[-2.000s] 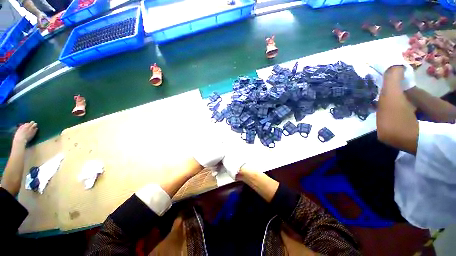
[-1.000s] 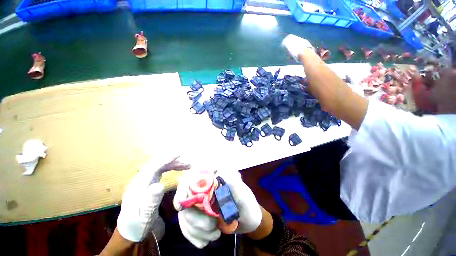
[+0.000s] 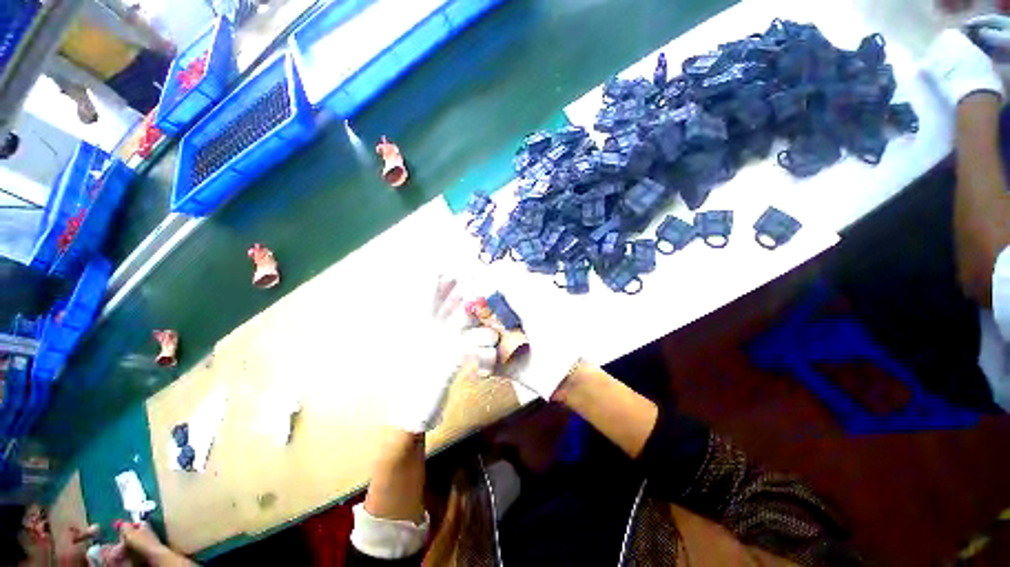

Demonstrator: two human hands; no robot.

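A pink-tan moulded figure part (image 3: pixel 512 347) with a reddish knobbly top is held above the cardboard's near edge. A dark strapped piece (image 3: pixel 504 310) lies against its side. My gloved right hand (image 3: pixel 545 360) is closed around the figure part from the right and below. My gloved left hand (image 3: pixel 434 371) is close beside it on the left, its upper fingers raised; glare hides whether it grips anything. A large heap of dark strapped pieces (image 3: pixel 692 138) lies on the white sheet (image 3: pixel 709 271), to the right of my hands.
The green conveyor belt (image 3: pixel 321 205) carries spaced pink parts (image 3: pixel 264 266). Blue trays (image 3: pixel 241 138) stand beyond it. Tan cardboard (image 3: pixel 238 476) lies at left. A neighbour's gloved hand (image 3: pixel 961 69) is at upper right; another person's hand (image 3: pixel 144 543) is lower left. A blue stool (image 3: pixel 847 360) stands below.
The view has tilted and swung left. My left hand has come in close to the figure part, still held in my right hand. The neighbour's arm at right has drawn back from the belt.
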